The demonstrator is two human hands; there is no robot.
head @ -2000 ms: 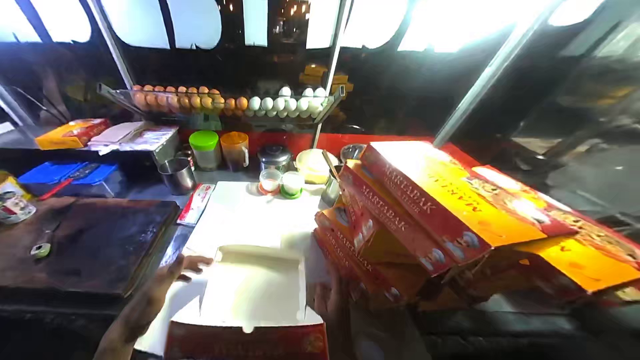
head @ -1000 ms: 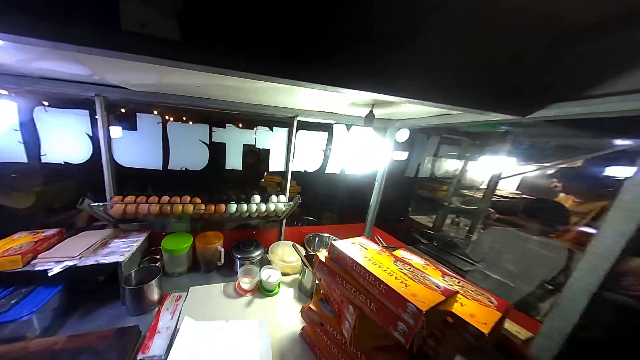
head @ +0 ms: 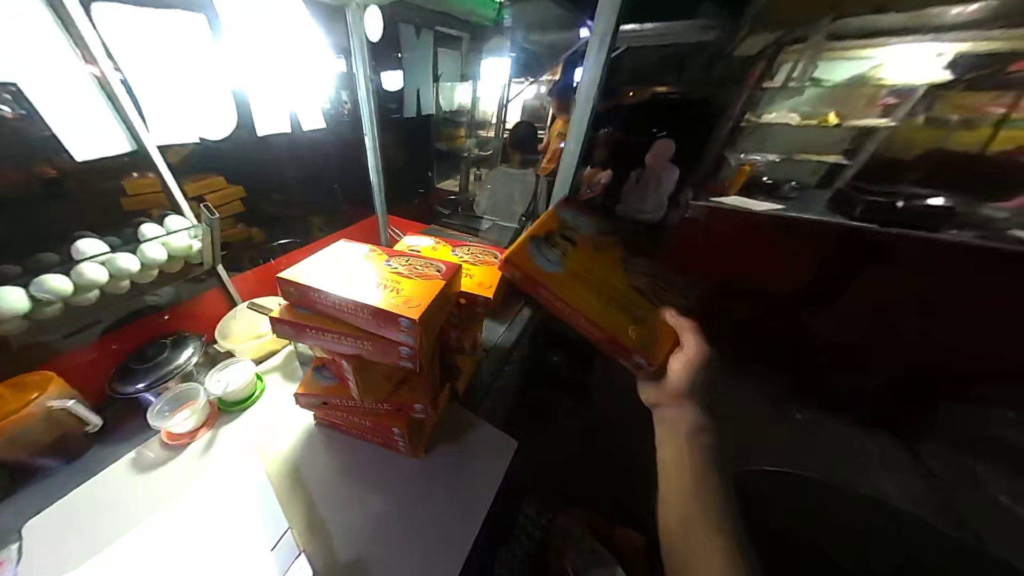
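My right hand [head: 678, 364] grips the lower right end of a yellow and red cardboard food box [head: 592, 280], raised and tilted to the right of the counter. Left of it, a stack of similar boxes [head: 360, 276] stands on the white board [head: 384, 512], its boxes unevenly turned. Behind this stack another pile with a yellow-topped box [head: 478, 260] stands close by. A bright white sheet or open box, too glaring to tell, lies at the bottom left. My left hand is out of view.
White eggs [head: 90, 274] sit in a wire rack. Below are a lidded pot [head: 160, 364], an orange jug [head: 36, 412], small plastic cups [head: 232, 379] and a bowl [head: 252, 328]. Metal posts [head: 370, 120] rise at the counter's edge. Several people [head: 650, 180] are farther back.
The view has swung to the right. My right hand now holds a box up beside the stack; two seconds ago both hands were around an open box on the white board.
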